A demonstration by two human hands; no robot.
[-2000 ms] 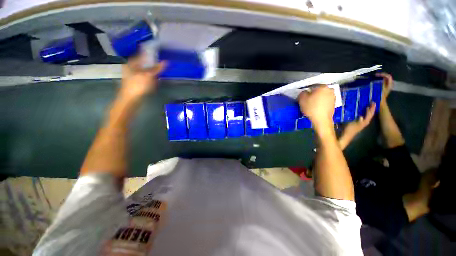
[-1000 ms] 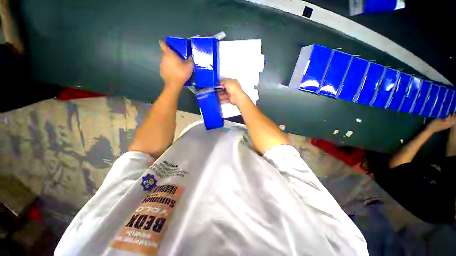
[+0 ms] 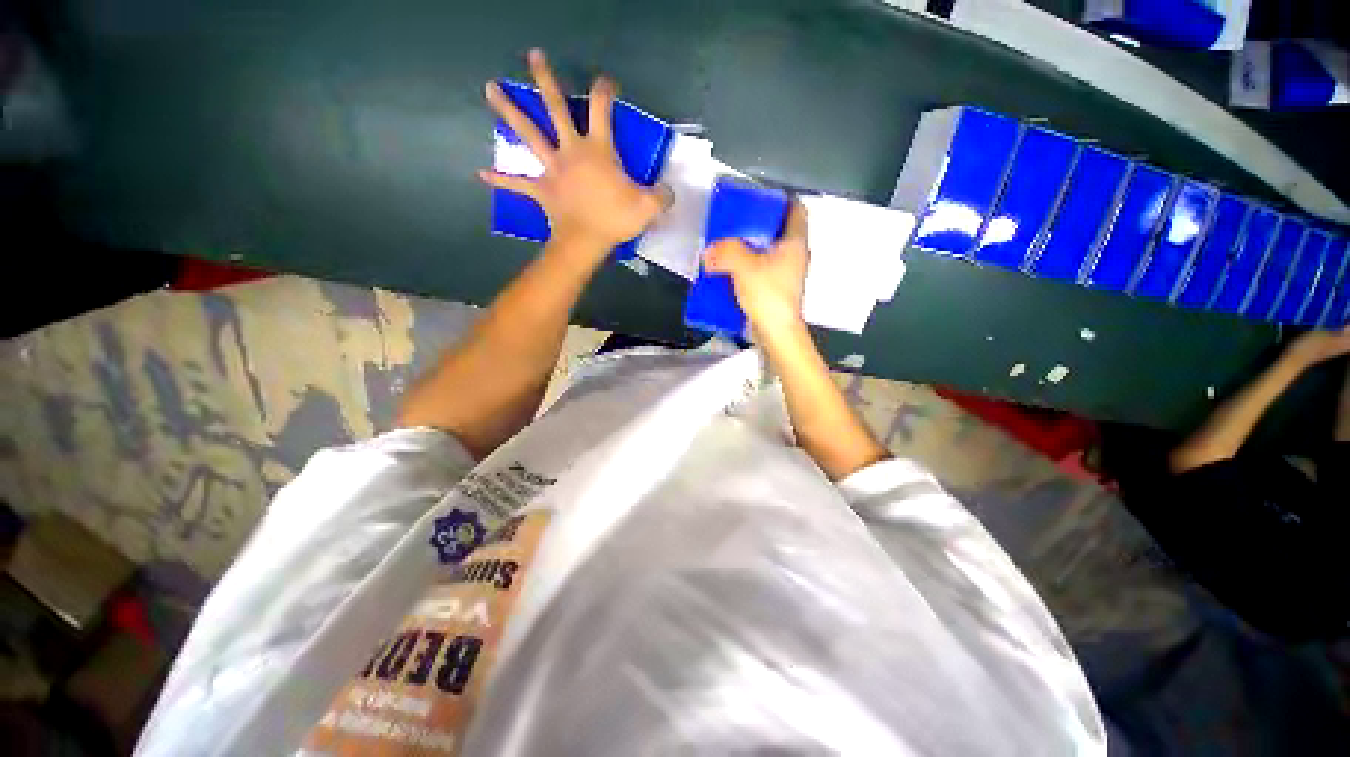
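Blue boxes [image 3: 640, 141] with white open flaps lie on the dark green bench in front of me. My left hand [image 3: 578, 166] is spread over them, fingers apart, its palm side hidden; it seems to press on them rather than grip. My right hand [image 3: 763, 269] holds another blue box [image 3: 748, 215] beside them, thumb over its blue face. A white panel [image 3: 856, 259] sticks out to the right of this box. A row of blue boxes [image 3: 1036, 197] stands side by side on the bench to the right.
The green bench [image 3: 341, 133] has small white scraps on it. More blue-and-white boxes [image 3: 1295, 74] lie beyond the pale metal edge [image 3: 1096, 56] at the upper right. Another person's arm [image 3: 1251, 407] reaches to the row's far end. A red stool [image 3: 1022, 429] shows below the bench.
Since a second ago my left hand has opened and spread over the boxes. My right hand has moved right with a box and its white panel, away from the left one.
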